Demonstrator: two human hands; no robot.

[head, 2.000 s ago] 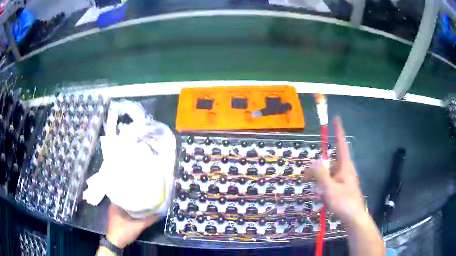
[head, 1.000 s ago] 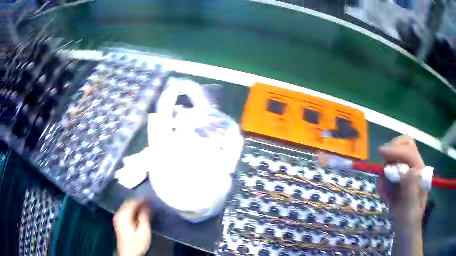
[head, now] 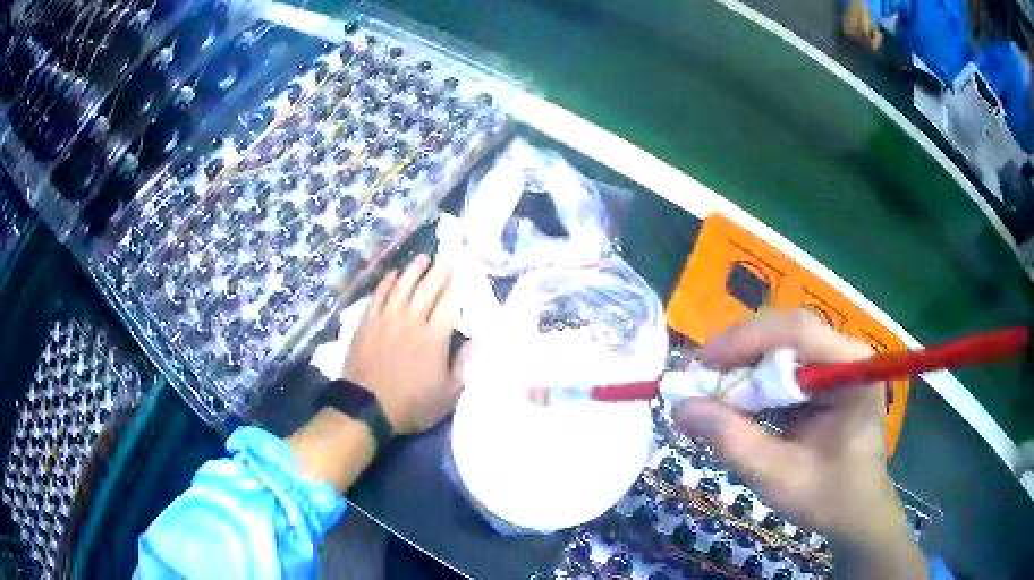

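Observation:
My right hand [head: 811, 425] holds a red-handled brush [head: 907, 360] wrapped in white material. Its pale bristle tip is over the round white grease tub [head: 556, 453]; I cannot tell if it touches the grease. Crumpled clear plastic bag surrounds the tub and bunches up behind it. My left hand [head: 406, 351], with a dark wristband, lies with spread fingers on white tissue [head: 451, 255] at the tub's left side. A clear blister tray [head: 726, 521] of small white and black parts with thin wires is partly hidden behind my right hand.
An orange fixture [head: 709, 278] lies beyond my right hand. Another parts tray [head: 306, 187] is at the left, with larger black parts [head: 85, 170] beyond it. A lower tray [head: 51, 436] is at far left. The green conveyor [head: 816, 170] curves behind. A person in blue [head: 935, 40] is at top right.
The view has turned left. My right hand has brought the brush tip from above the parts tray to over the tub. My left hand has moved up onto the tissue beside the tub.

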